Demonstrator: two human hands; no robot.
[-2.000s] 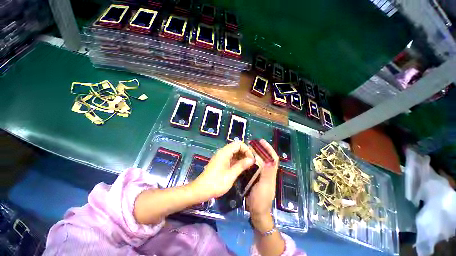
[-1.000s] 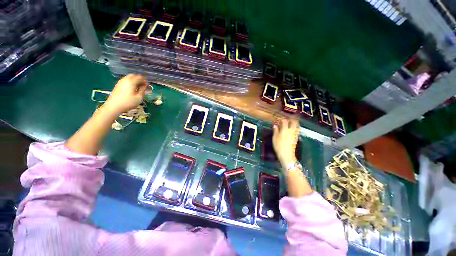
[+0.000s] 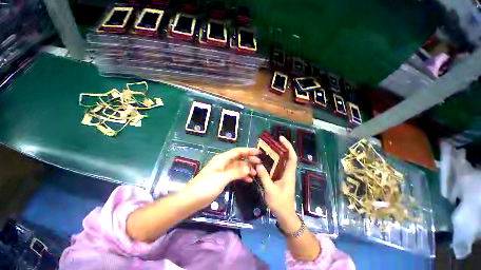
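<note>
My right hand (image 3: 282, 192) holds a dark red flip phone (image 3: 274, 153) raised and tilted over the blister tray. A cream masking frame borders its dark screen. My left hand (image 3: 224, 171) is at the phone's left side, fingertips bent close to the frame; whether they grip its edge cannot be told. The clear blister tray (image 3: 241, 111) lies below. Two masked phones (image 3: 198, 118) sit in its back row at left. Phones with bare dark screens (image 3: 315, 194) sit in the front row and back right, some partly hidden by my hands.
Tangled masking frames (image 3: 118, 109) lie on the green mat at left. A larger heap (image 3: 372, 182) fills a clear waste tray (image 3: 422, 237) at right. Stacked blister trays (image 3: 174, 60) with masked phones stand behind. Loose phones (image 3: 319, 96) lie on the brown board. A metal upright slants at right.
Both hands have come back together from the left pile and the tray's back row. A masked phone has left the tray's back row and is now in my right hand.
</note>
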